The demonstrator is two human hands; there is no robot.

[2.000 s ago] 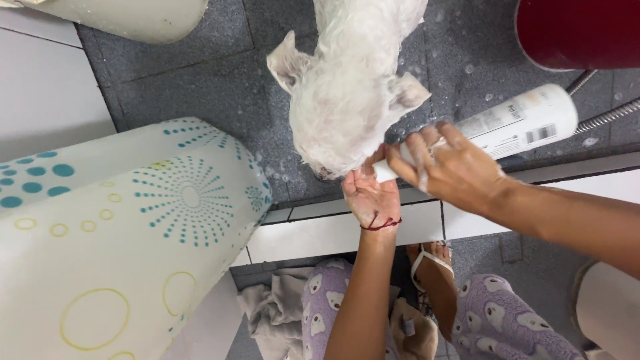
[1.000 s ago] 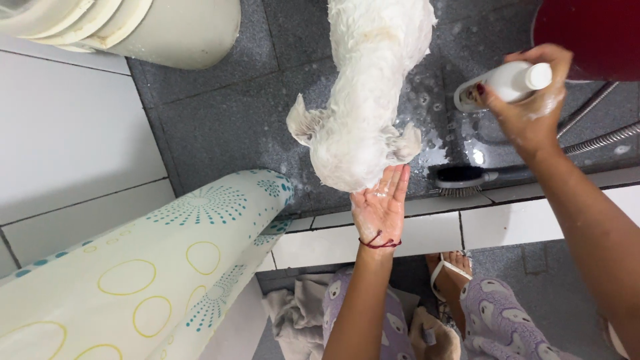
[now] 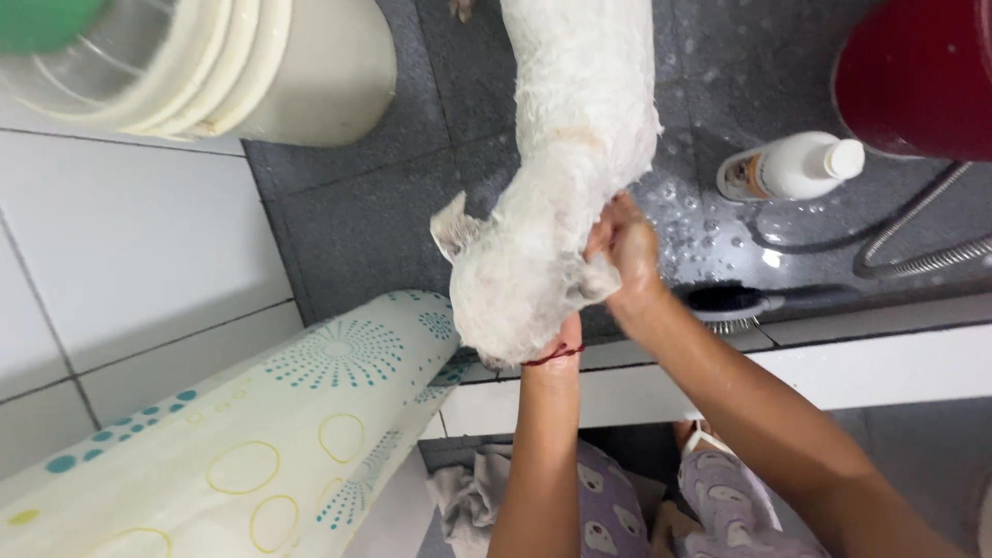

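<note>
A wet white dog (image 3: 577,132) stands on the dark tiled floor, its head toward me. My left hand (image 3: 570,333), with a dark red cord at the wrist, reaches under the dog's head; its fingers are hidden. Against the near side of the dog's neck, beside one ear, lies my right hand (image 3: 632,244), its fingers partly hidden by fur. A white plastic bottle (image 3: 798,167) with a closed cap stands on the wet floor to the right. Below it lies a double-sided pet brush (image 3: 728,302) with dark bristles and metal pins.
A cream bucket (image 3: 333,77) is at upper left, a red bucket (image 3: 914,77) at upper right. A metal shower hose (image 3: 930,260) lies at right. A patterned shower curtain (image 3: 333,418) hangs at left. A white tiled ledge (image 3: 876,368) crosses below; a grey cloth (image 3: 469,496) lies beyond.
The bottle, held in my right hand in both earlier frames, now stands released on the floor. My right hand has moved left to the dog's neck; my left hand has gone farther under its head.
</note>
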